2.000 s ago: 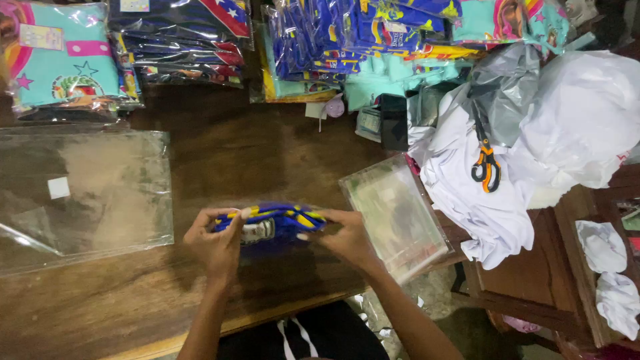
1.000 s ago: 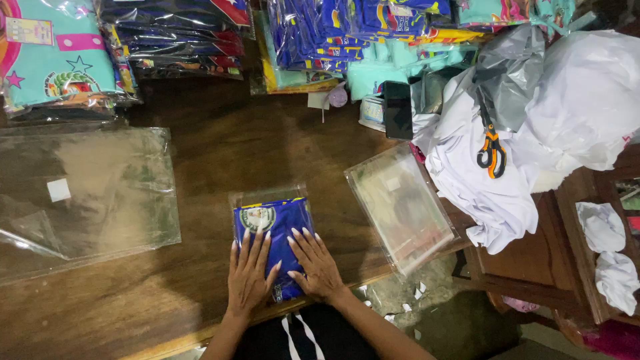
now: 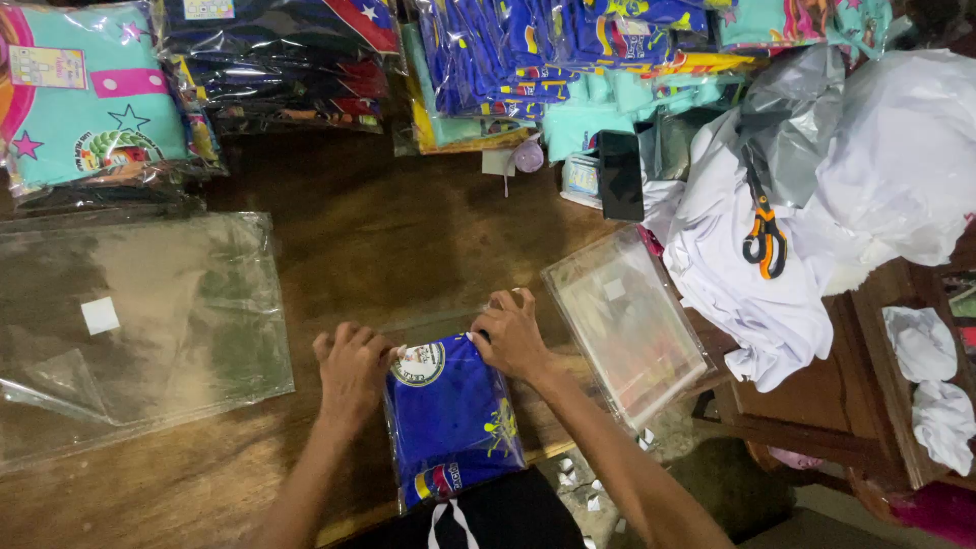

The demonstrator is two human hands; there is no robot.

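A folded blue garment in a clear plastic bag (image 3: 450, 427) lies at the table's front edge, with a round emblem near its far end and yellow print at its right. My left hand (image 3: 354, 366) pinches the bag's far left corner between thumb and fingers. At the far right corner my right hand (image 3: 507, 332) grips the bag, its fingers curled. A transparent strip of the bag shows between the two hands.
Large clear bags (image 3: 175, 328) lie left, smaller clear bags (image 3: 625, 328) right. Packed garments (image 3: 488, 61) line the back. A black phone (image 3: 621, 175), orange-handled scissors (image 3: 765, 240) and white cloth (image 3: 717, 282) are at the right. The wooden table (image 3: 343, 229) ends close to my body.
Two seconds ago my hands held the blue garment bunched up; one second ago they lay flat on the packet. They have since moved to its far corners, fingers now curled.
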